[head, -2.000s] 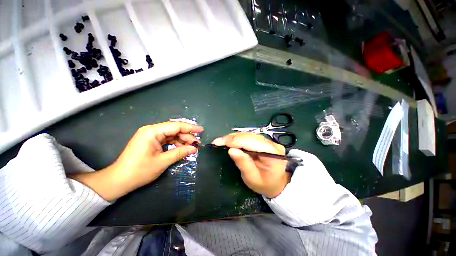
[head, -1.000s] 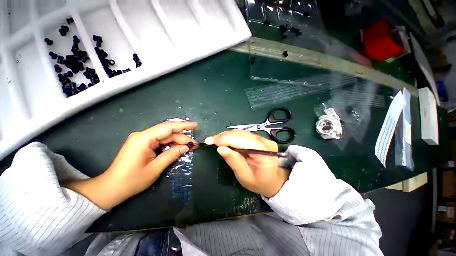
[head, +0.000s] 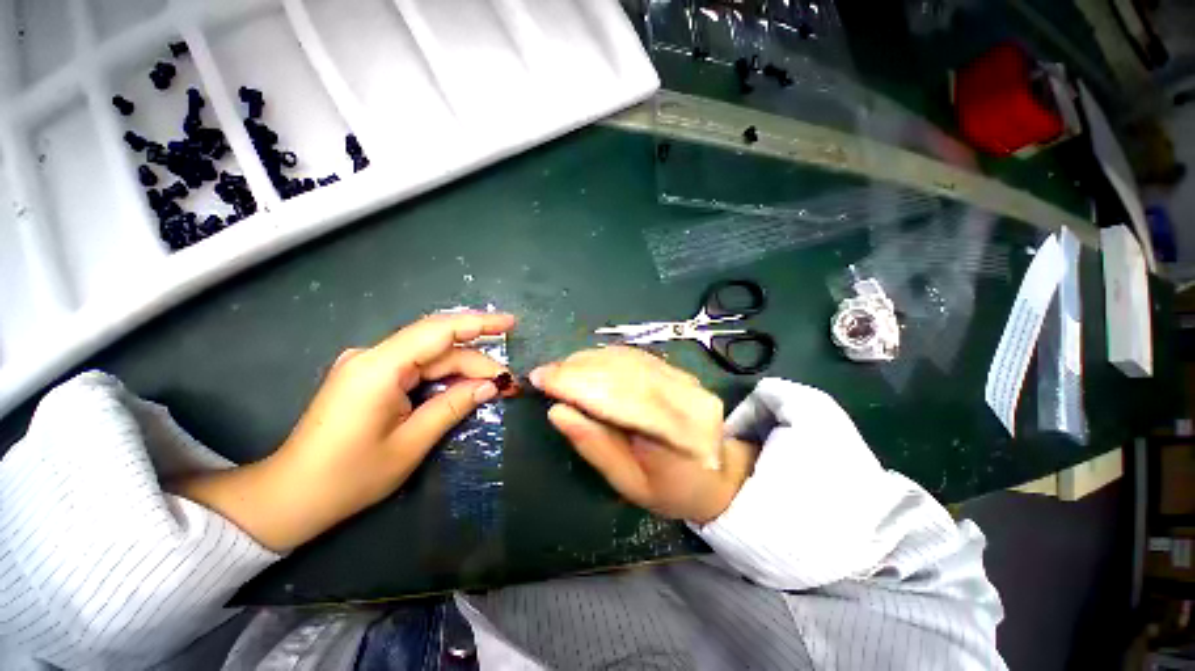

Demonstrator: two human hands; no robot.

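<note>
My left hand (head: 376, 426) holds a small dark part (head: 503, 383) between thumb and fingers, above a shiny clear strip (head: 473, 469) on the dark green mat. My right hand (head: 645, 426) is just right of it, knuckles up, with its fingertips close to the part. A dark tip of the tweezers shows at the right fingertips; the rest of the tool is hidden by the hand. A white compartment tray (head: 81, 279) at the upper left holds many small black parts (head: 191, 160).
Scissors (head: 697, 328) lie right of the hands. A roll of clear tape (head: 865, 323), clear sheets (head: 773, 233) and white strips (head: 1026, 330) lie further right. A pale bar (head: 852, 163) runs diagonally behind. A red object (head: 1006, 102) is at the upper right.
My right hand has rolled over, so the black tweezer shaft seen before is now hidden. My left hand still holds the part. The view has shifted slightly.
</note>
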